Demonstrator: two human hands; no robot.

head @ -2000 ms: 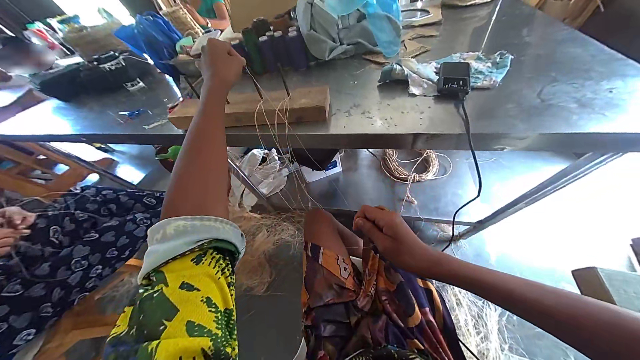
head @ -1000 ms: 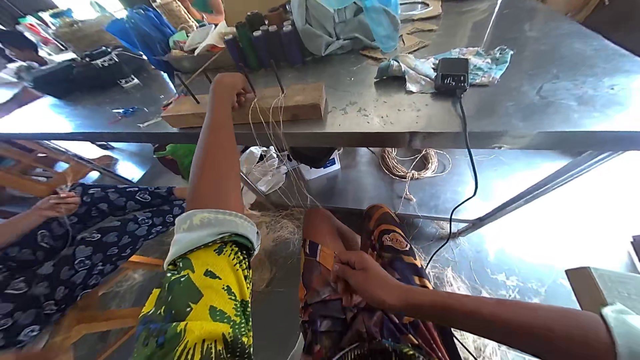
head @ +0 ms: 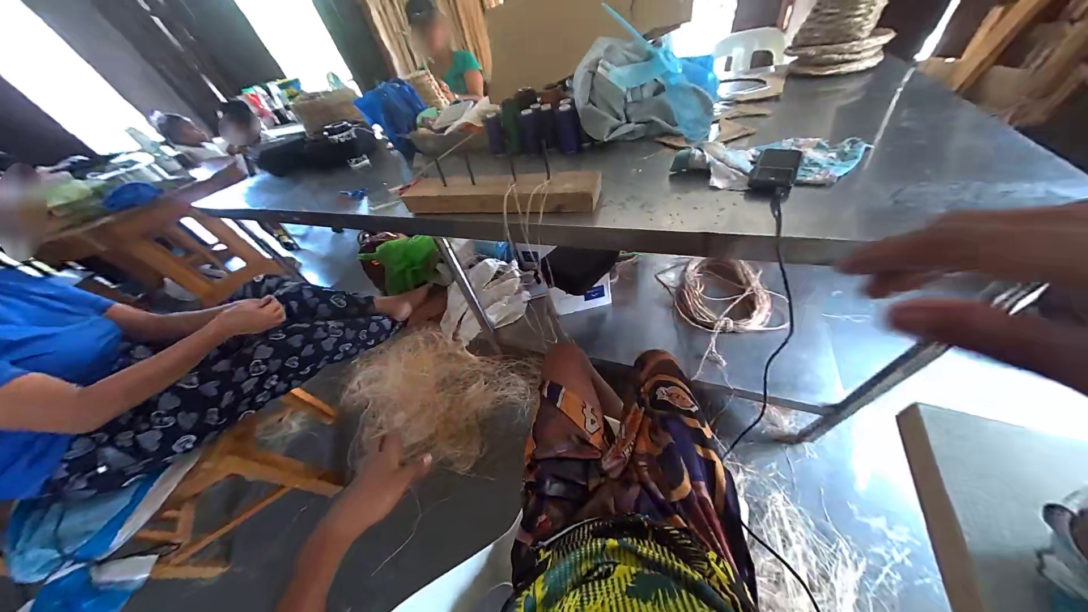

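My left hand (head: 387, 480) is low beside my left knee, its fingers at the lower edge of a heap of pale loose fibres (head: 433, 391); whether it grips any is unclear. My right hand (head: 977, 289), blurred, is raised at the right with thumb and fingers apart and nothing between them. On the metal table lies a wooden block (head: 501, 195) with several upright metal pins. Pale fibre strands (head: 525, 246) loop on the pins and hang over the table edge toward my knees.
A coil of cord (head: 729, 296) lies on the shelf under the metal table (head: 850, 204). A black device (head: 775, 170) trails a cable. Thread spools (head: 531, 127) stand behind the block. At left a co-worker sits by a wooden stool (head: 246, 463). A board's corner (head: 977, 501) is at lower right.
My left hand has left the pins of the block and moved down to the fibre heap. My right hand has risen from my lap to the right. The view has widened to the left.
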